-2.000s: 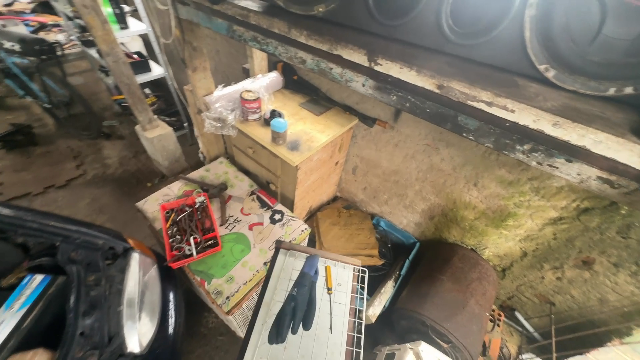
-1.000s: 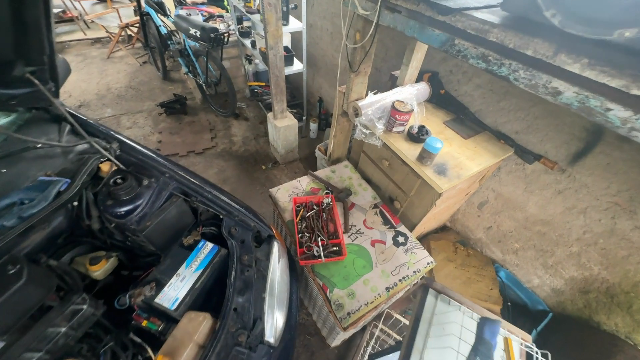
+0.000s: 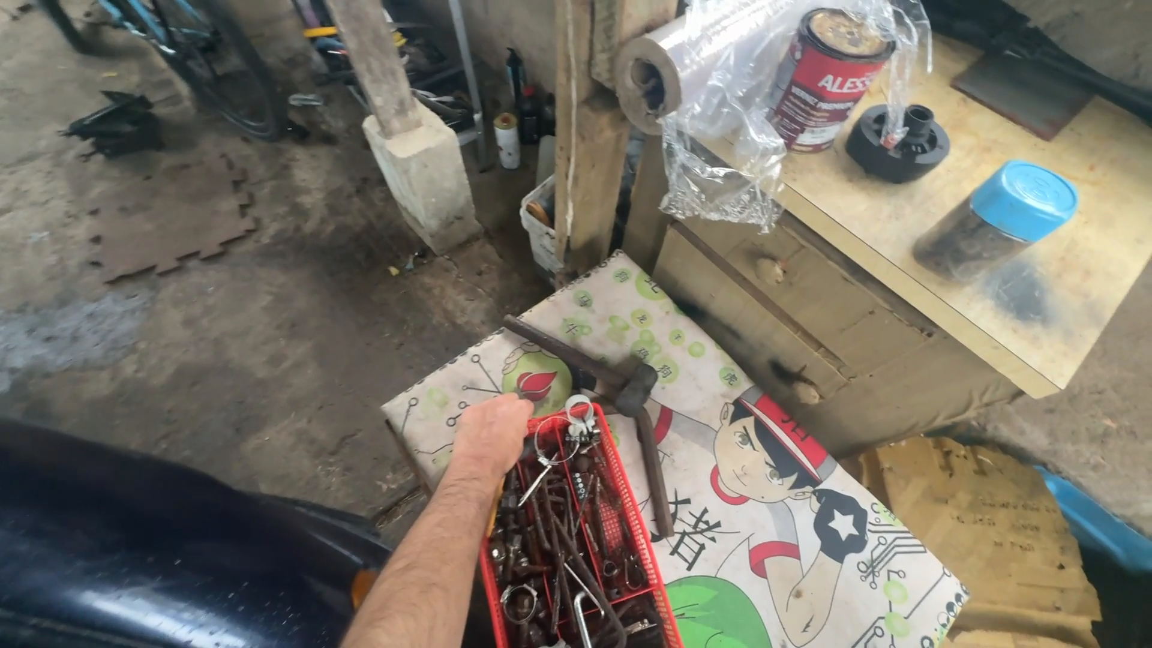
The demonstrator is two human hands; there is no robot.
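Observation:
My left hand [image 3: 493, 434] reaches in from the bottom, fingers curled at the far left corner of a red plastic basket [image 3: 643, 540]. Its fingertips are hidden, so a grip on the rim cannot be made out. Sockets, wrenches and hex keys, many rusty, fill the basket, with metal hose clamps [image 3: 579, 411] at its far end. Beyond lies a hammer [image 3: 621, 382] with a dark head; a dark bar [image 3: 654, 472] runs beside the basket. All rest on a printed board [image 3: 711, 549] with a cartoon figure. My right hand is not in view.
A dark car body [image 3: 171, 549] stands at lower left. At upper right, a wooden cabinet [image 3: 1017, 360] bears a plastic film roll [image 3: 684, 67], a varnish can [image 3: 823, 85], a black round part [image 3: 897, 144] and a blue-capped can [image 3: 999, 216]. A post with a concrete base [image 3: 423, 175] stands beyond.
My left hand has come into view at the basket, where no hand showed before. The view has moved closer to the basket and printed board.

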